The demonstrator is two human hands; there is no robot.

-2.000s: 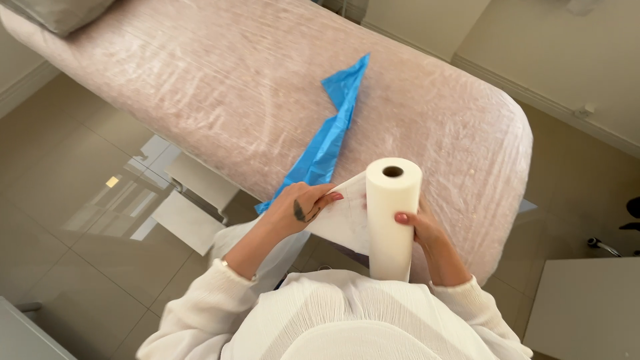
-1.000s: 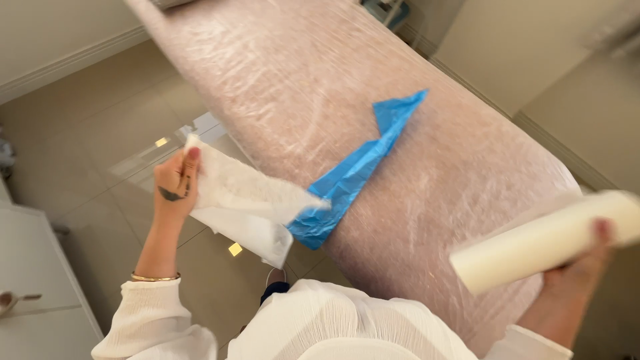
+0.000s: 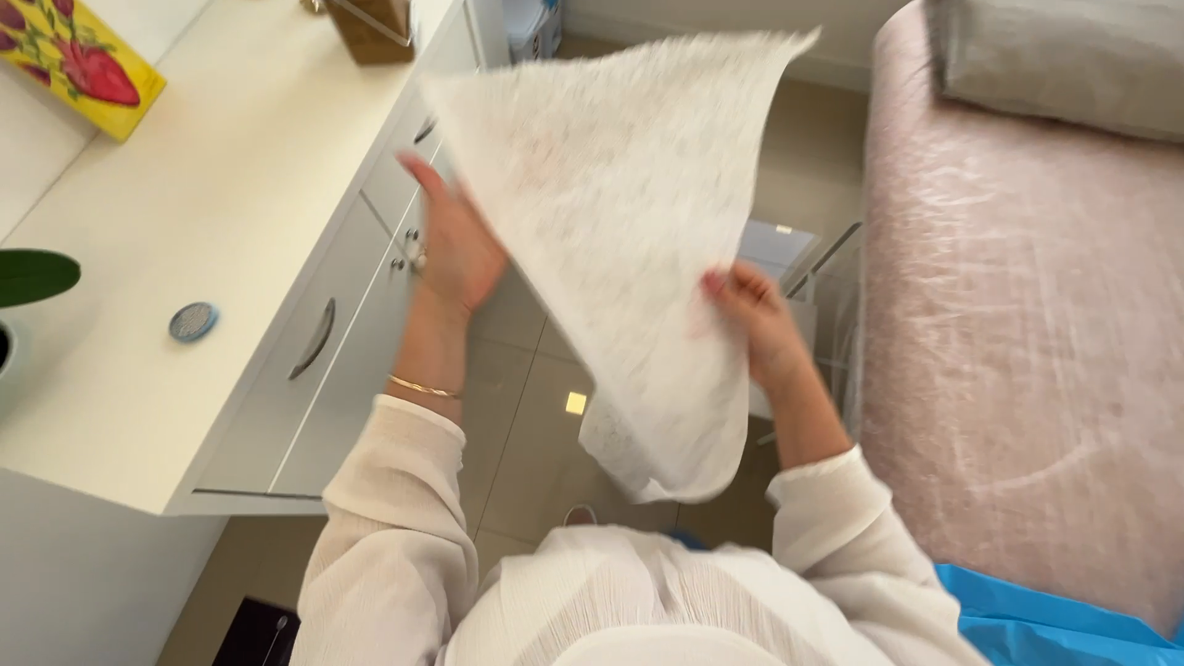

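Note:
A torn sheet of thin white paper or nonwoven material [image 3: 629, 185] hangs between my two hands, with its lower end folded over. My right hand [image 3: 754, 314] pinches its right edge between thumb and fingers. On the other side, my left hand [image 3: 453, 236] lies against the back of the left edge, thumb spread away; part of its fingers is hidden by the sheet, so their grip is unclear. A blue plastic sheet [image 3: 1045, 620] lies at the lower right on the padded bed [image 3: 1027, 370], which has a pink cover under clear film.
At left stands a white cabinet [image 3: 268, 176] with drawers, bearing a small round blue-rimmed object [image 3: 193, 321], a yellow painting [image 3: 102, 79] and a plant leaf [image 3: 37, 277]. A grey cushion [image 3: 1064, 60] rests on the bed. A white step stool [image 3: 782, 250] stands beside it.
The view has swung left to the cabinet. The white roll, in my right hand a second ago, is out of view, and that hand now holds the torn sheet. The sheet is spread wider.

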